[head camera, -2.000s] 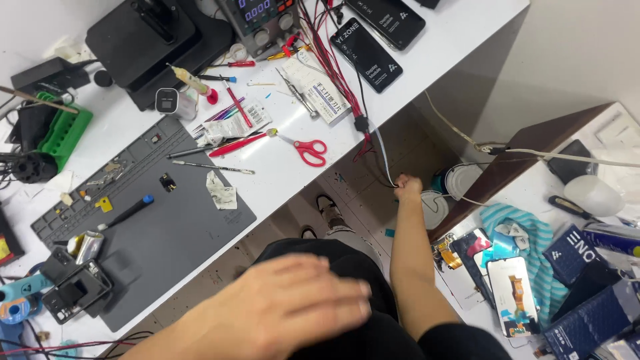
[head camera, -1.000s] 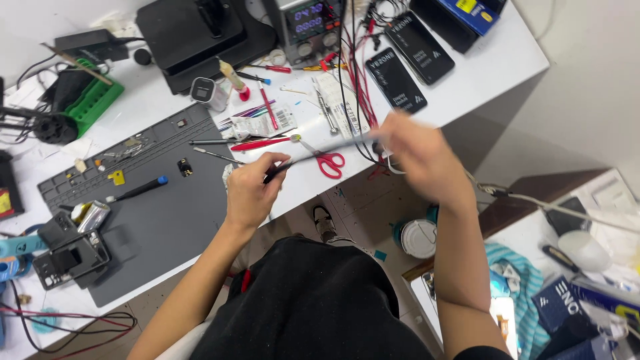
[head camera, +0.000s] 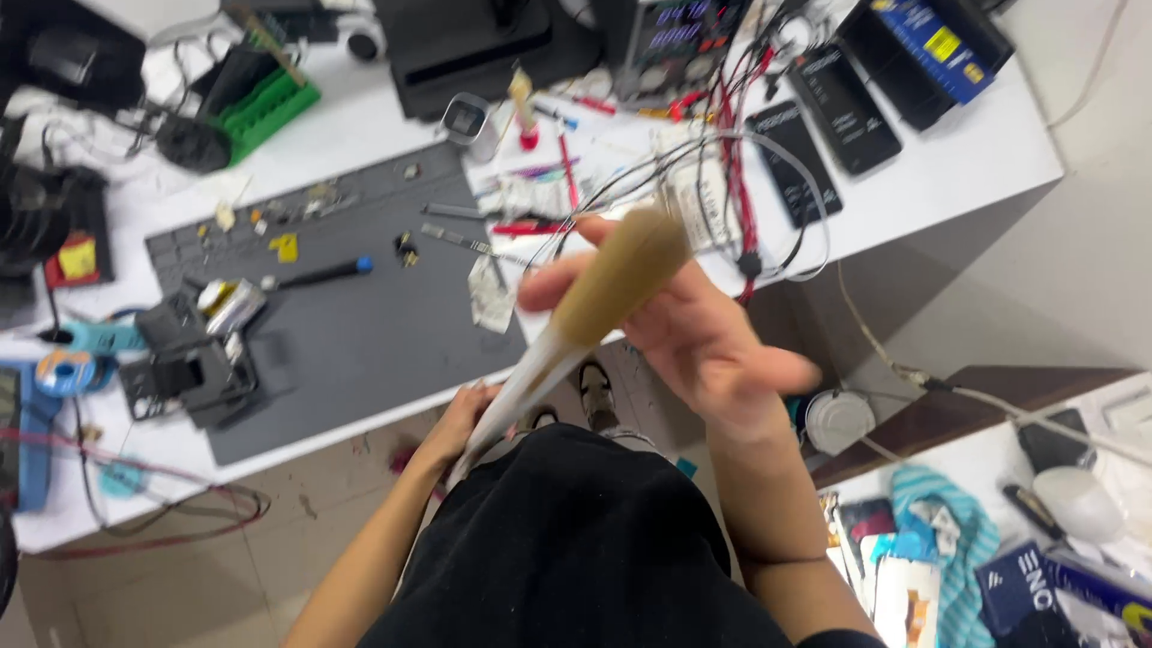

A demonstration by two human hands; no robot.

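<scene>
A long, motion-blurred object (head camera: 621,279) with a thick tan end and a narrow pale shaft slants up towards the camera, in front of my lap and the table edge. My left hand (head camera: 463,418) is closed around its lower, pale part, partly hidden by the shaft. Beyond the tan end, my right hand (head camera: 702,342) is spread, palm up, thumb out to the right; the tan end hides part of its fingers, and whether they touch it is unclear. Thin looped cables (head camera: 711,135) arch over the table behind my right hand.
A grey repair mat (head camera: 360,360) carries a screwdriver (head camera: 324,273) and small parts. Behind are a power supply (head camera: 675,45), red wires (head camera: 738,180) and dark phone-sized packs (head camera: 796,162). A striped cloth (head camera: 954,522) lies on the right-hand surface, beside a white lidded tub (head camera: 837,421).
My right hand came up from beside the tub to above the table, then opened. My left hand moved from my lap to the table, then back towards the front edge. The long object now points towards the camera.
</scene>
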